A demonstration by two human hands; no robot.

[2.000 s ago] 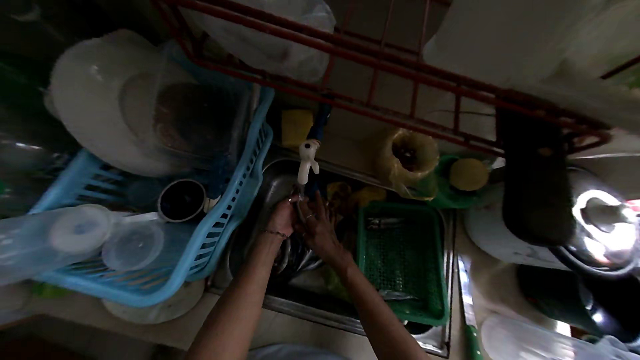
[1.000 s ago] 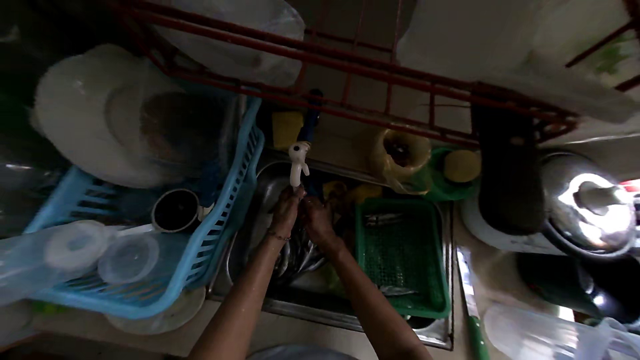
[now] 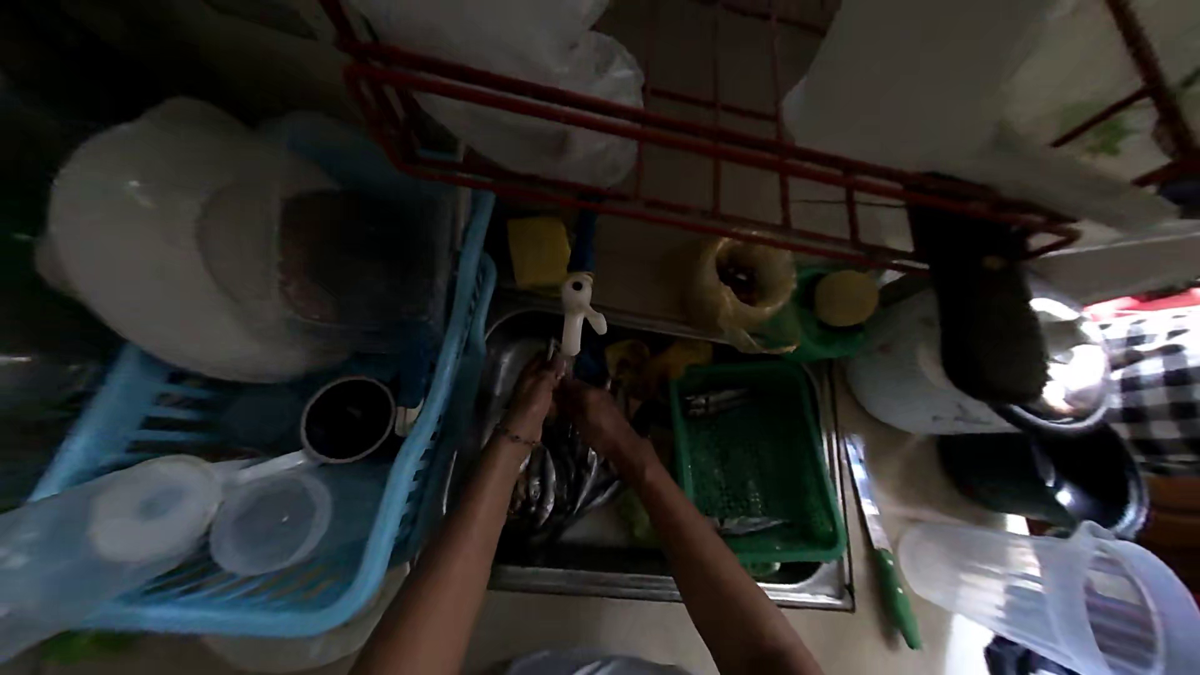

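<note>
My left hand (image 3: pixel 534 391) is under the white plastic tap (image 3: pixel 575 319), its fingers around a small silvery piece that looks like a fish. Close beside it, my right hand (image 3: pixel 595 417) is bent inward below the tap; its fingers are dark and partly hidden, so its hold is unclear. Several small silvery fish (image 3: pixel 553 478) lie in the metal sink (image 3: pixel 637 583) beneath my wrists. To the right, a green plastic basket (image 3: pixel 759 469) in the sink holds a few fish, some at its top and some at its lower edge.
A blue dish basket (image 3: pixel 375 562) with plates and cups stands at left. A red wire rack (image 3: pixel 712 141) hangs over the back. At right are a green-handled knife (image 3: pixel 891 581), a clear plastic jug (image 3: pixel 1012 581) and a lidded pot (image 3: pixel 900 366). A yellow sponge (image 3: pixel 539 251) lies behind the tap.
My right hand has dropped lower, from near the tap's mouth to just beside my left wrist. The left hand stays under the tap.
</note>
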